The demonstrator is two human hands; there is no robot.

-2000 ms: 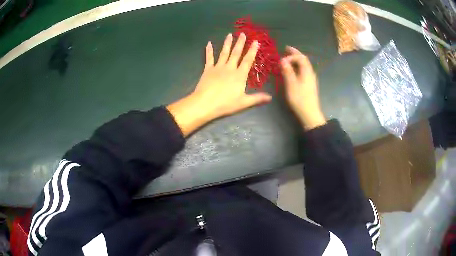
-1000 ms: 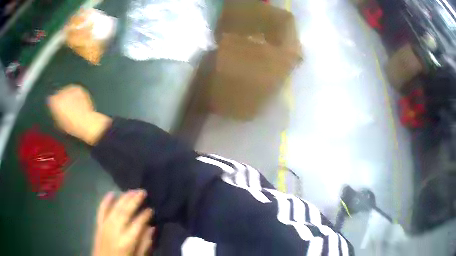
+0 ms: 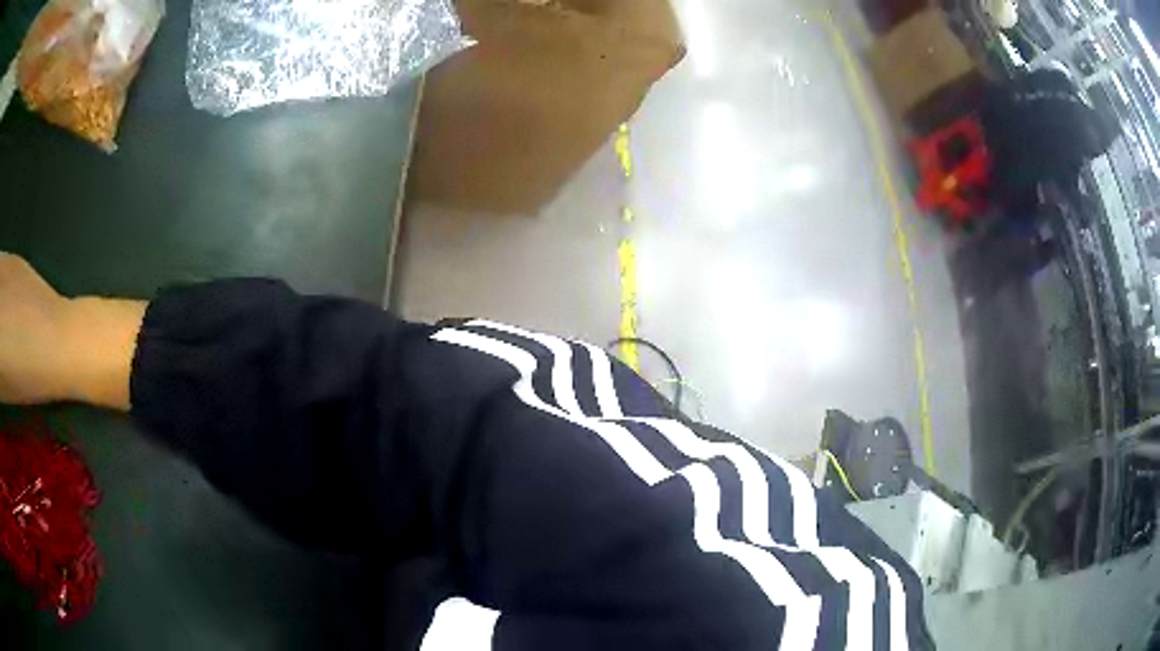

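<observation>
My right hand [image 3: 57,337] shows at the left edge of the view, cut off by it. Only the wrist and the back part of the hand show; the fingers are out of the picture, so I cannot tell what they hold. A heap of small red strips [image 3: 48,521] lies on the dark green bench top [image 3: 255,191], just below my right hand in the view and partly cut off by the left edge. My left hand is not in view.
A clear bag of orange parts [image 3: 79,64] and a crinkled clear plastic bag [image 3: 312,57] lie on the bench at the upper left. A brown carton [image 3: 534,115] stands beside the bench edge. The grey floor has yellow lines. A black round object [image 3: 878,455] is at the lower right.
The view has swung right, showing the floor. My right hand has moved from above the red heap to the left picture edge; my left hand has left the view.
</observation>
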